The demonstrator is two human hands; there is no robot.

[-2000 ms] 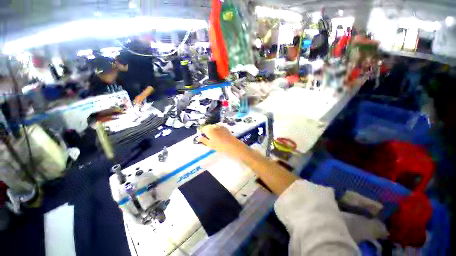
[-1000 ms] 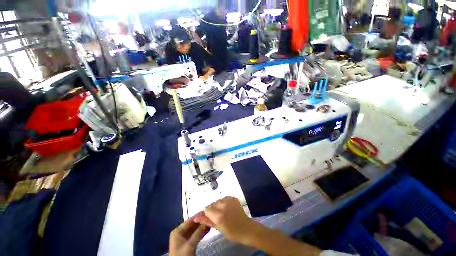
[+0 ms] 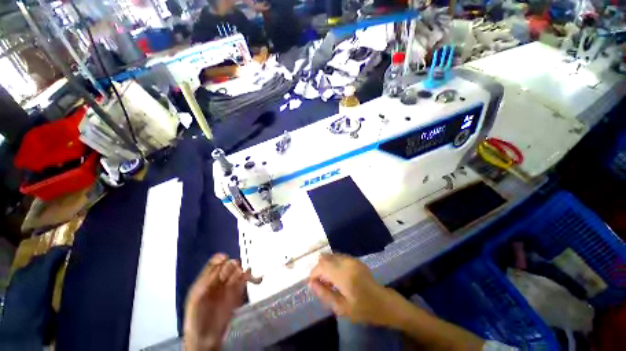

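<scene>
A white sewing machine (image 3: 309,179) with a blue stripe and "JACK" lettering stands in front of me. Its needle and presser foot area (image 3: 264,214) has no cloth under it that I can see. A small navy piece (image 3: 351,216) lies flat on the bed to the right of the needle. My left hand (image 3: 216,298) is at the front edge, left of the bed, with bent fingers and the thumb apart. My right hand (image 3: 353,288) is over the front edge below the navy piece, fingers loosely bent. No held thing shows in either hand.
Large navy cloth (image 3: 103,253) with a white strip (image 3: 156,257) lies left. A black rectangle (image 3: 467,206) and red and yellow handles (image 3: 504,152) lie right. Blue crates (image 3: 549,253) stand below the edge. A person (image 3: 226,24) and stacked pieces (image 3: 247,99) are behind.
My right hand has come back from the machine's top to the front edge. The hands met there one second ago and are now apart. The view has tilted down and turned left.
</scene>
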